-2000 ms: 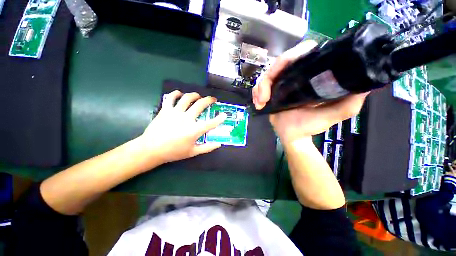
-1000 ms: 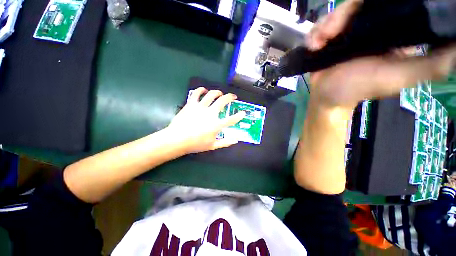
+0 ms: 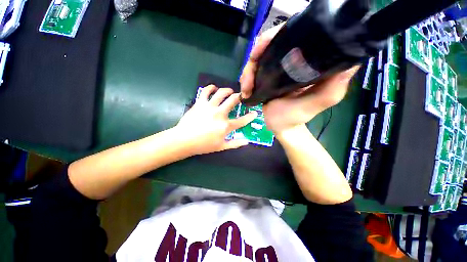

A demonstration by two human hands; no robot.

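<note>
My left hand lies spread over circuit boards in white housings and presses them on the black work mat. The right-hand circuit board shows green beside my thumb; another is mostly hidden under the hand. My right hand is wrapped around the black electric screwdriver, with its pale label showing. The driver's front end is over the upper edge of the board; its tip is hidden, so contact cannot be told.
The screw feeder is behind the driver, mostly hidden. The left side mat holds a board. Boards on edge stand at the right, beside the right side mat and rows of boards.
My right hand has brought the screwdriver from the feeder back down to the board near my left hand. My left hand has stayed on the boards. The view has shifted slightly.
</note>
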